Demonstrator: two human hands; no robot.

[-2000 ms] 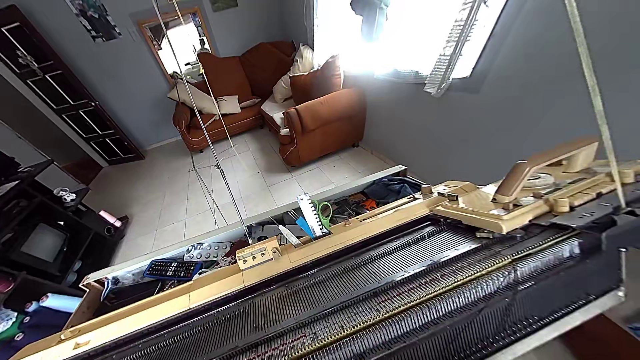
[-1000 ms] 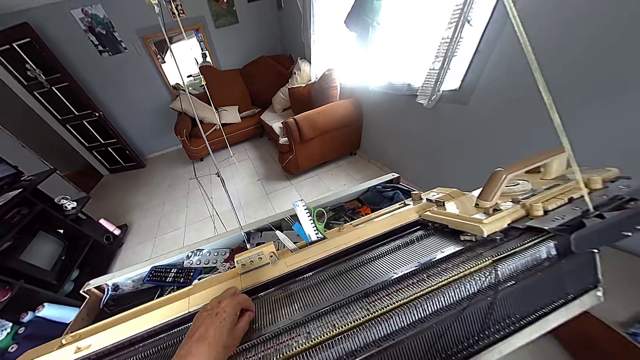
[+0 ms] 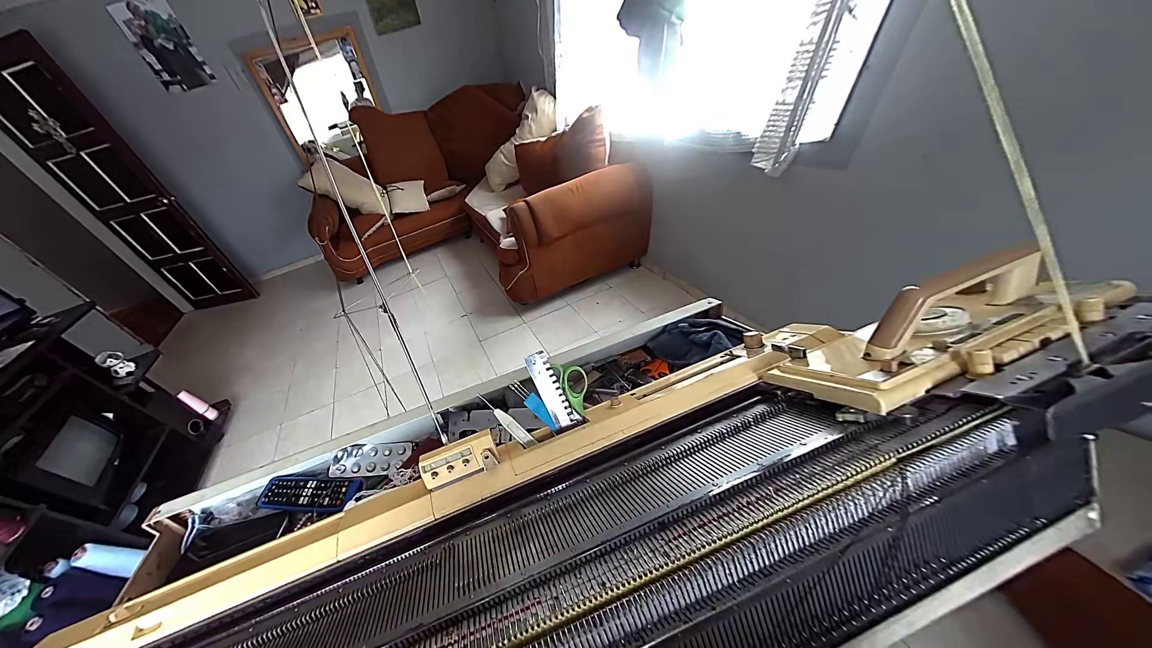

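Note:
Neither of my hands shows in the view now. A knitting machine's needle bed (image 3: 576,513) runs diagonally from lower left to right, with a strip of yellow yarn (image 3: 720,540) along it. The beige machine carriage (image 3: 846,373), with a brown handle (image 3: 954,288), rests at the bed's right end. A yarn strand (image 3: 1017,171) comes down from above to the carriage's right side. A small beige counter box (image 3: 457,461) sits on the back rail.
Behind the rail, a long tray holds a remote control (image 3: 309,493), green-handled scissors (image 3: 573,385), a white toothed ruler (image 3: 551,389) and other tools. Thin strands (image 3: 360,243) hang at left. Cones of yarn (image 3: 108,560) stand lower left. Beyond are a brown sofa (image 3: 585,229) and a dark shelf unit (image 3: 148,450).
A hand that lay on the near side of the back rail, left of the counter box, one second ago has left the view. The carriage remains at the right end.

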